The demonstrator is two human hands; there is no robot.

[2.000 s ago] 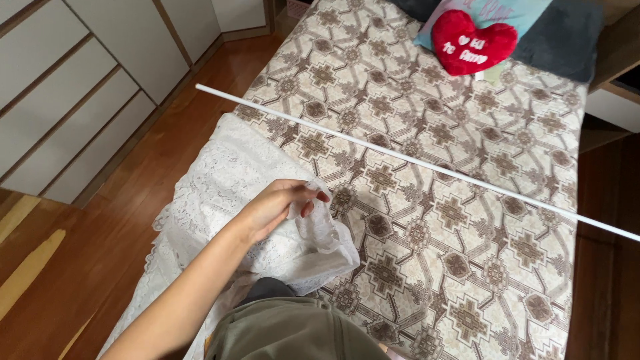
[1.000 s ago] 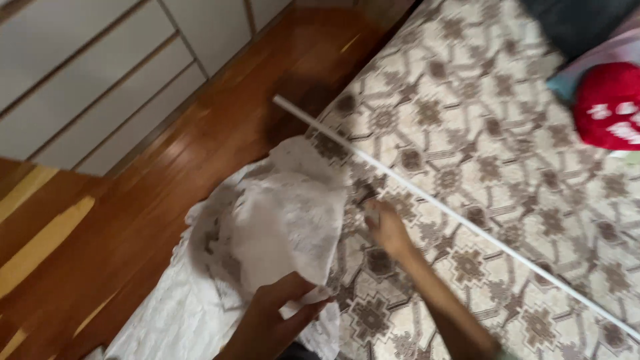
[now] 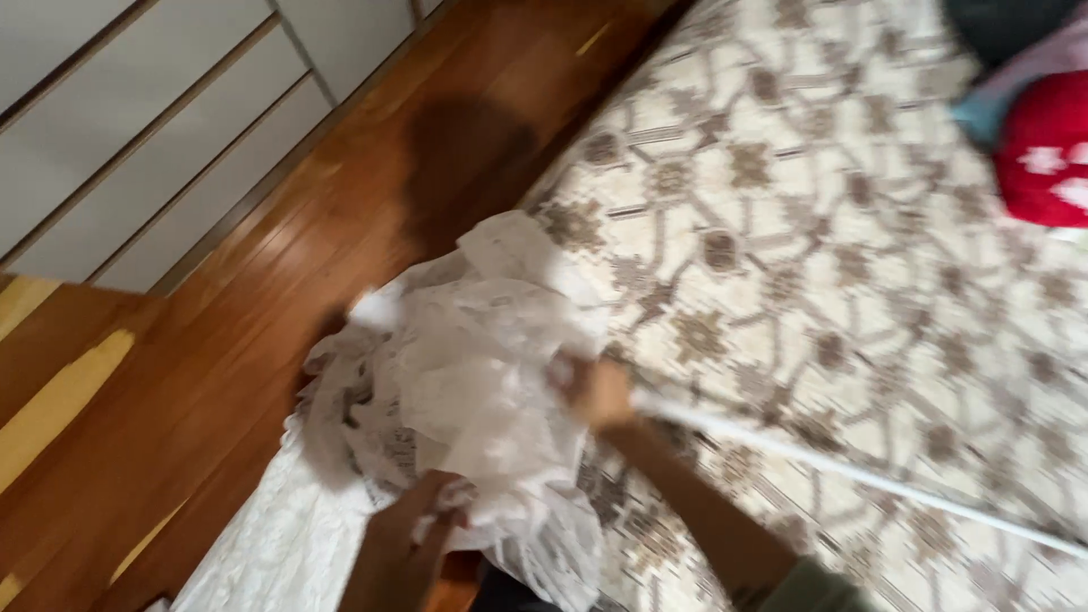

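Observation:
A bunched white lace curtain [image 3: 493, 365] hangs over the bed's near left edge and down toward the floor. My left hand [image 3: 416, 527] pinches a gathered part of it at the bottom centre. My right hand [image 3: 599, 391], blurred, is closed around the end of a thin white rod [image 3: 816, 459], right beside the fabric. From that hand the rod runs down and right across the bed. Whether the rod's tip touches or enters the fabric is hidden by the hand and blur.
The bed bears a brown and cream patterned cover [image 3: 722, 246]. A red heart-shaped cushion [image 3: 1045, 153] lies at the upper right beside a dark pillow [image 3: 1003, 25]. White drawers [image 3: 170, 127] stand at the upper left, with wooden floor [image 3: 280, 255] between them and the bed.
My right hand, near the rod a second ago, now holds its end. The rod's end has moved down and right, to beside the fabric. My left hand stays on the curtain.

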